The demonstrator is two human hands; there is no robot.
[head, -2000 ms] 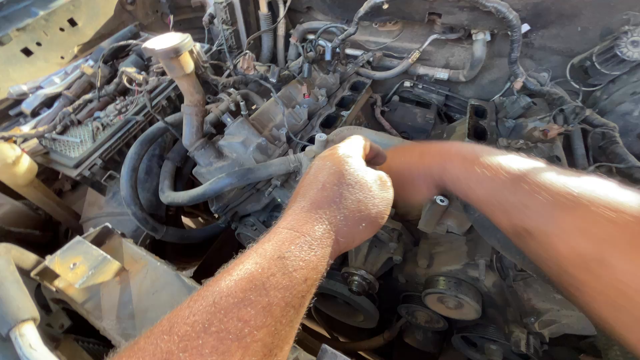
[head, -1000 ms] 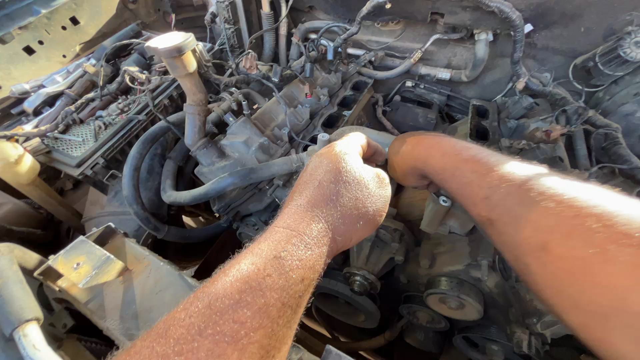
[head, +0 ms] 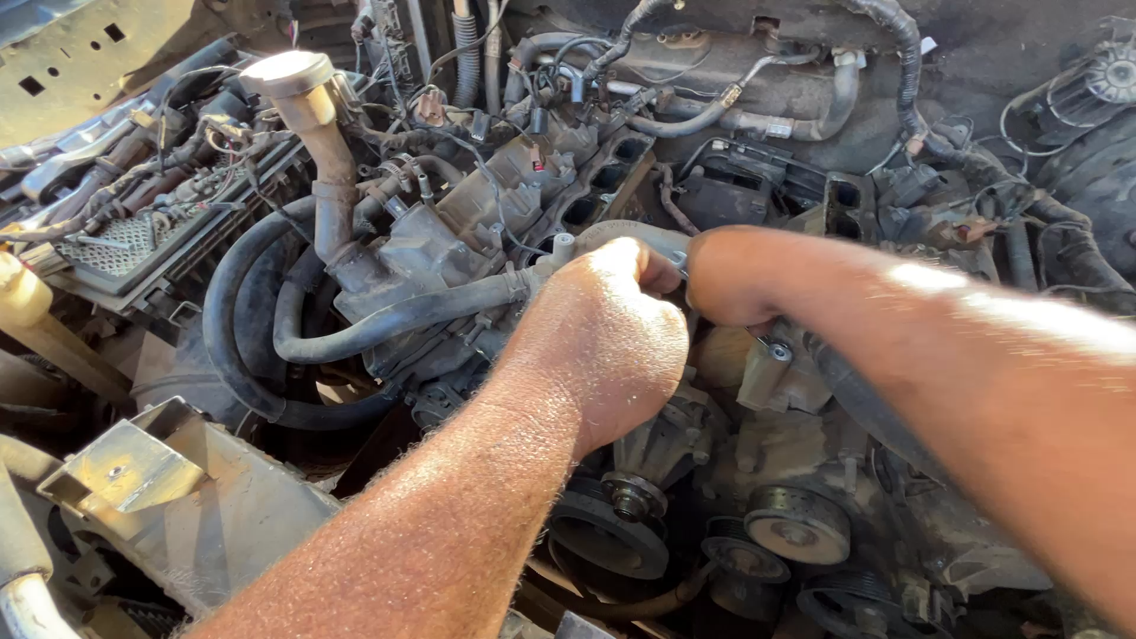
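My left hand [head: 612, 337] is curled at the front of the engine, its thumb and forefinger by the end of a thick rubber coolant hose [head: 399, 318]. Close on its right, my right hand [head: 732, 275] is bent down in a fist. A small bit of shiny metal shows between the two hands; the fingers hide what it belongs to, so what either hand holds cannot be told. A curved grey pipe [head: 635, 232] runs just behind them. Below my right hand stands a metal boss with a bolt hole [head: 768, 368].
Belt pulleys [head: 797, 525] sit low at the front. An oil filler neck with a cap [head: 306, 98] rises at left. Open intake ports [head: 612, 177] lie behind the hands. A wiring harness [head: 910, 80] hangs at right, and a metal bracket [head: 133, 470] stands at lower left.
My right hand was blurred two seconds ago and shows more clearly now, in nearly the same place. My left hand has stayed about where it was.
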